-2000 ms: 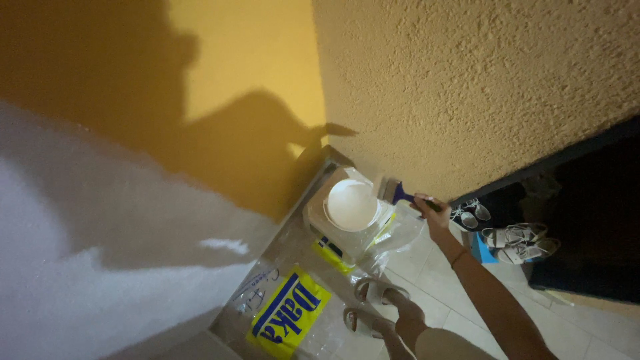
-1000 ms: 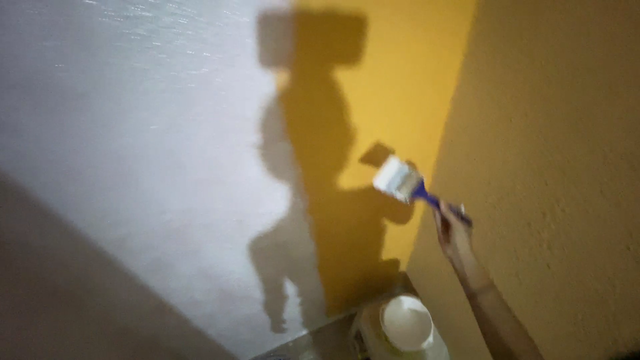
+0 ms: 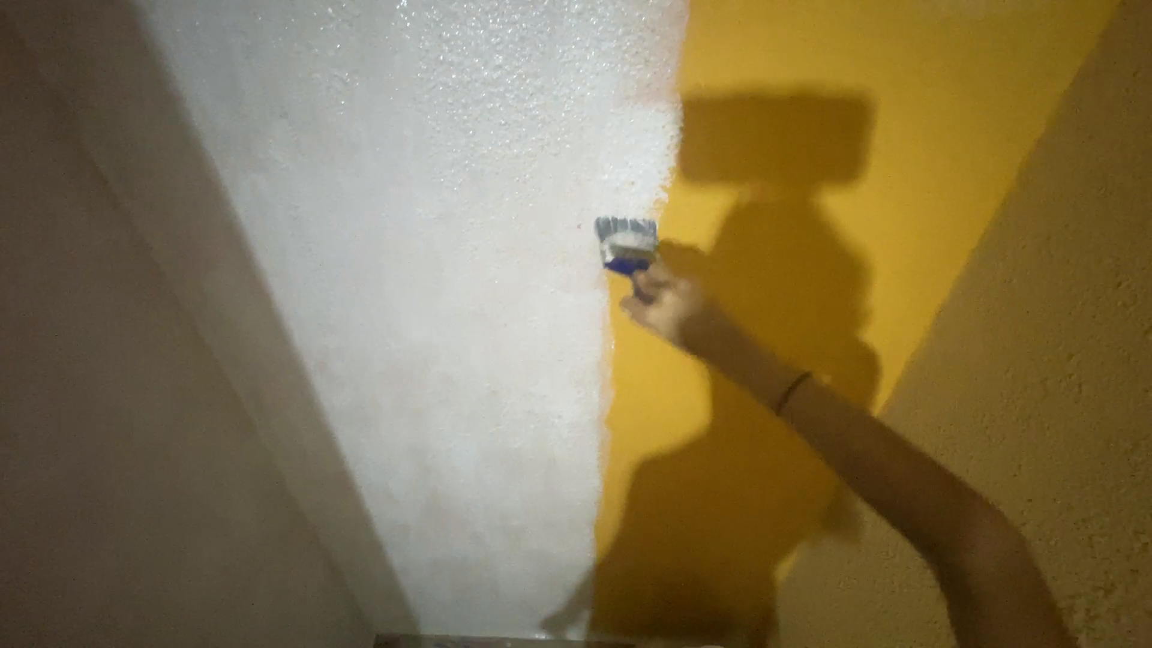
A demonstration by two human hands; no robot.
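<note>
My right hand is shut on the blue handle of a flat paintbrush. The brush points upward, and its bristles carry white paint. They lie at the border between the white painted area and the yellow area of the wall; whether they touch the surface is hard to tell. A thin dark band circles my right wrist. My left hand is out of view.
A rough tan wall meets the yellow area at a corner on the right. To the left, a darker wall adjoins the white area. My shadow falls across the yellow paint. A dark edge runs along the bottom.
The view has swung up from the floor to the wall, so the white bucket and shoes are out of sight. My right hand has brought the brush from above the bucket to the white-yellow border.
</note>
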